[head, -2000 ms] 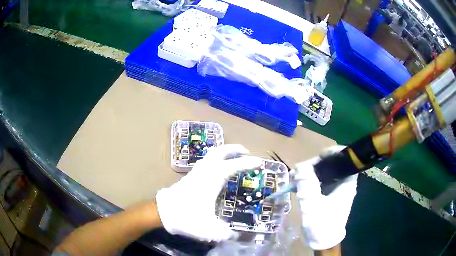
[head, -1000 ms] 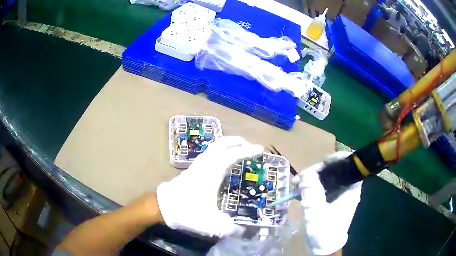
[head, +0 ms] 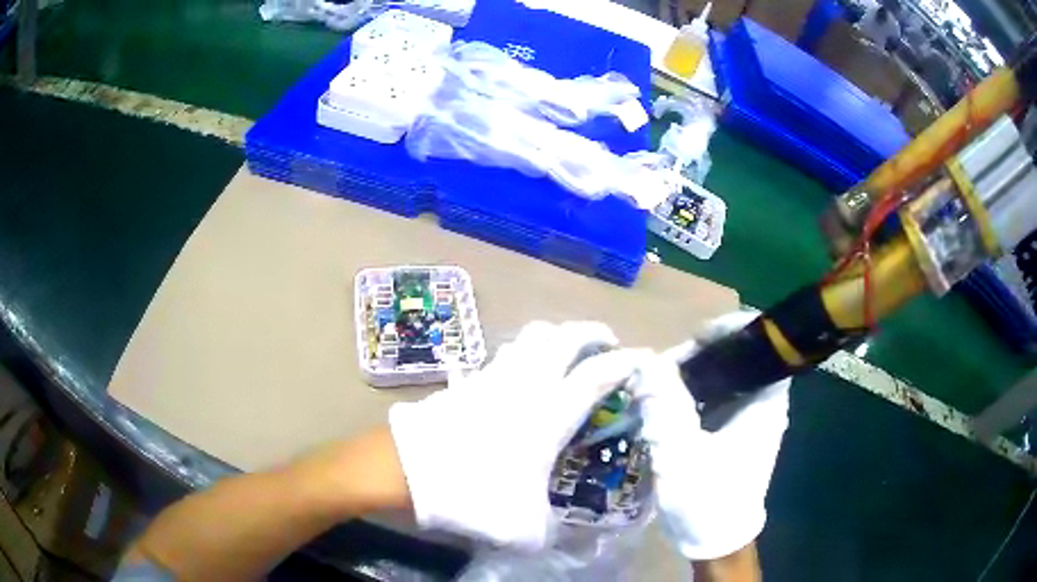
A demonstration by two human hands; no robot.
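An open white socket housing with a green circuit board point(head: 603, 472) lies on the tan mat, partly covered by both gloved hands. My left hand point(head: 512, 438) is closed around its left side. My right hand point(head: 722, 455) holds the power screwdriver point(head: 785, 347) by its black lower body, over the housing's upper right part. The bit and its tip are mostly hidden by the gloves. A second open housing point(head: 417, 326) lies flat to the left of my left hand, untouched.
Behind the cardboard mat point(head: 273, 262) is a blue sheet stack point(head: 455, 205) carrying white socket units point(head: 387, 74) and bagged cords point(head: 534, 125). Another open housing point(head: 688, 216) lies right of the stack. A bottle of yellowish liquid point(head: 687, 51) and more blue sheets point(head: 807, 102) stand beyond.
My right hand and the screwdriver have moved left and up over the housing, now touching my left hand. The right hand covers the housing's upper right part. The whole view has shifted slightly.
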